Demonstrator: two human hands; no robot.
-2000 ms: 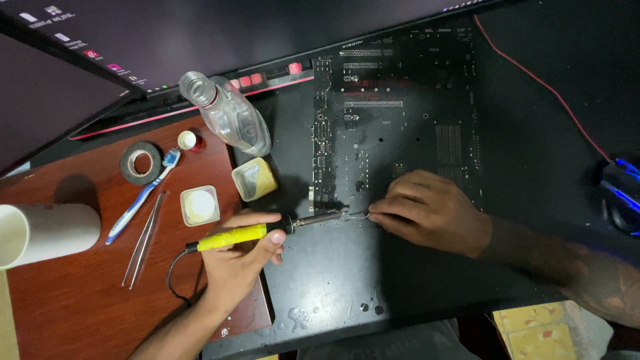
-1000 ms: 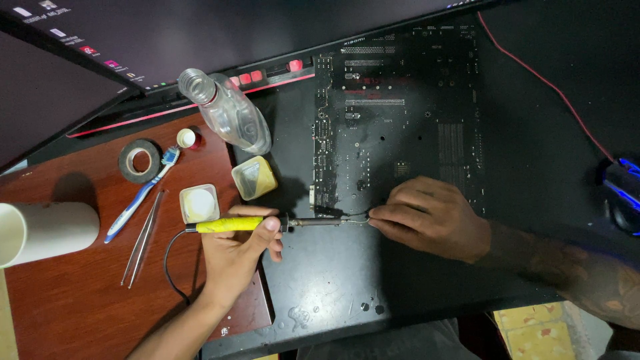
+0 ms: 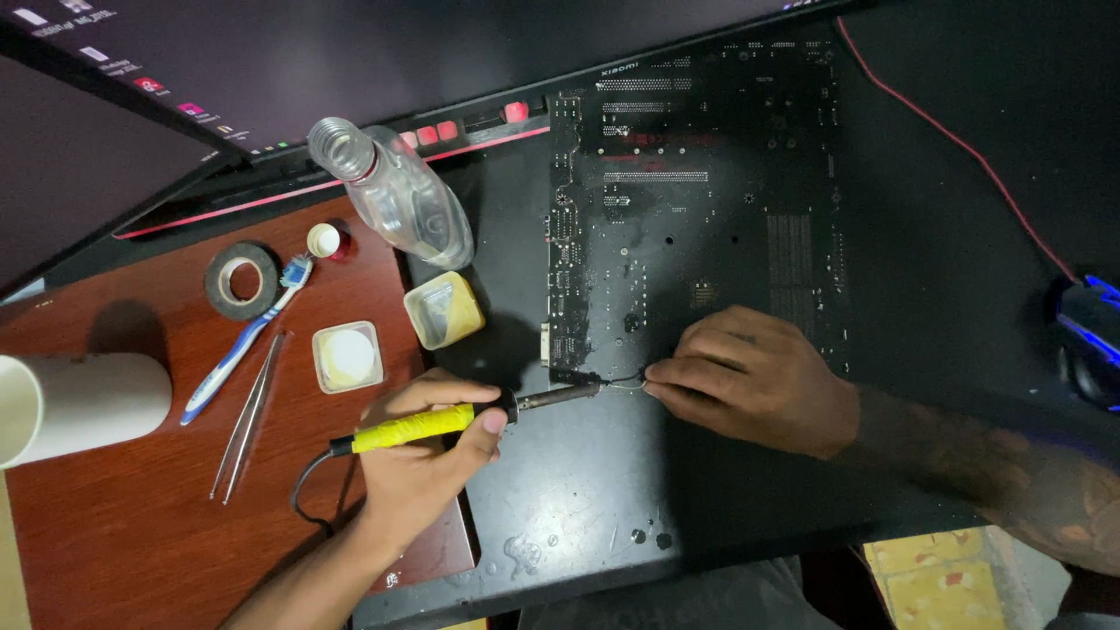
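My left hand (image 3: 437,437) holds a soldering iron (image 3: 416,427) by its yellow-wrapped handle, the shaft pointing right. The tip meets a thin piece of wire (image 3: 626,383) just below the lower edge of a black circuit board (image 3: 700,210), which looks like a motherboard lying underside up. My right hand (image 3: 744,381) pinches the other end of that wire between thumb and fingers, over the board's lower part. Whether the wire is solder cannot be told. Left of the iron, a small square container (image 3: 348,357) holds a white round item.
On the reddish-brown wooden board (image 3: 79,542) lie metal tweezers (image 3: 248,420), a toothbrush (image 3: 245,341), black tape (image 3: 242,280), a small cap (image 3: 325,240) and a white cup (image 3: 87,407). A clear bottle (image 3: 407,206) and yellowish container (image 3: 444,310) stand nearby. A mouse (image 3: 1089,337) lies far right, monitors (image 3: 420,52) behind.
Since two seconds ago, the iron in my left hand has tilted slightly, and its tip has shifted a little right toward my right hand. My right hand has stayed nearly in place.
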